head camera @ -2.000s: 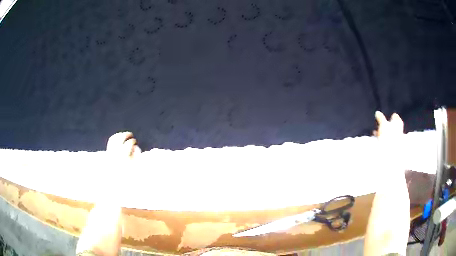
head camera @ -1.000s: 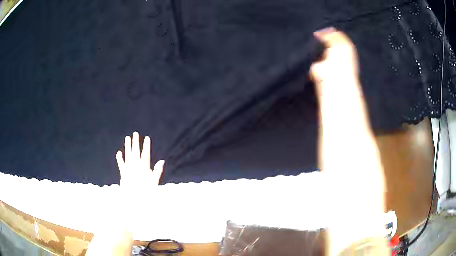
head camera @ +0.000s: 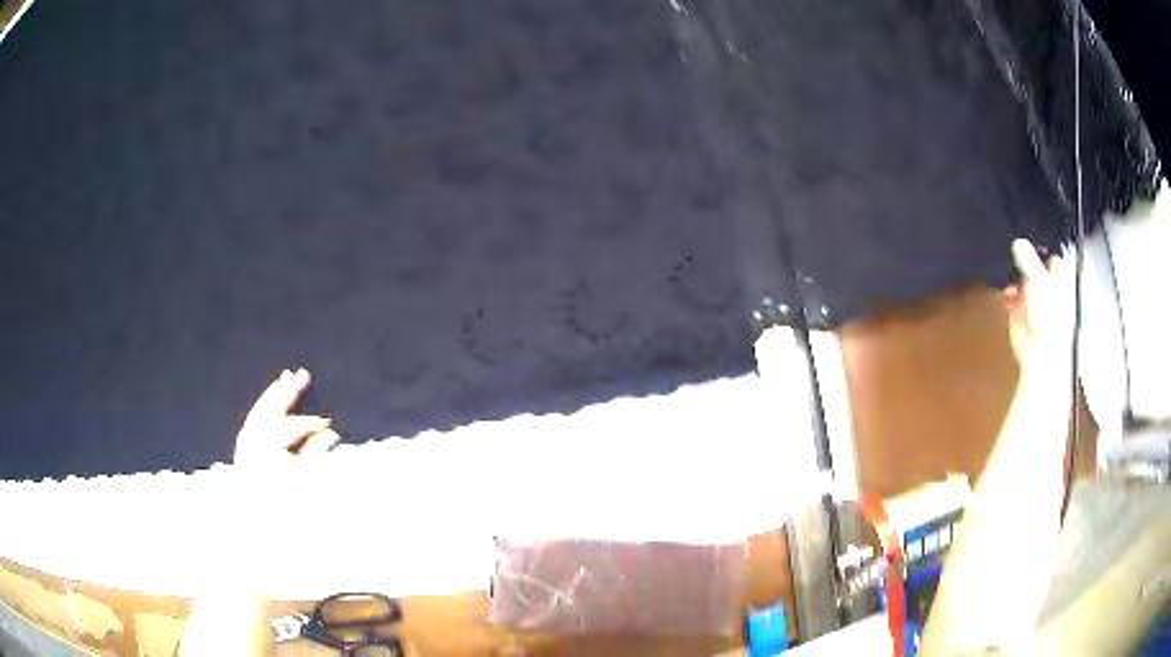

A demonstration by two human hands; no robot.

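Note:
Dark eyelet fabric (head camera: 514,193) covers most of the table, its scalloped edge lying along the white underlay paper (head camera: 539,481). My left hand (head camera: 280,424) is at that edge on the left, fingers apart and bent on the cloth. I cannot tell whether it pinches the cloth. My right hand (head camera: 1038,302) is at the far right, at the edge of the fabric where it reaches past the paper; its fingertips meet the cloth, and the grip is unclear in the glare. Faint crescents of holes show near the middle.
Black-handled scissors (head camera: 356,620) lie on the wooden table edge (head camera: 77,610). A plastic-wrapped block (head camera: 616,585) overlaps the paper and the table edge. A blue item (head camera: 767,629) and a red item (head camera: 895,597) are at the lower right. A thin dark cord (head camera: 1076,385) hangs at the right.
My right hand has moved from the raised fabric out to the far right edge. The large diagonal fold has flattened. My left hand has gone from flat and spread to bent fingers at the edge.

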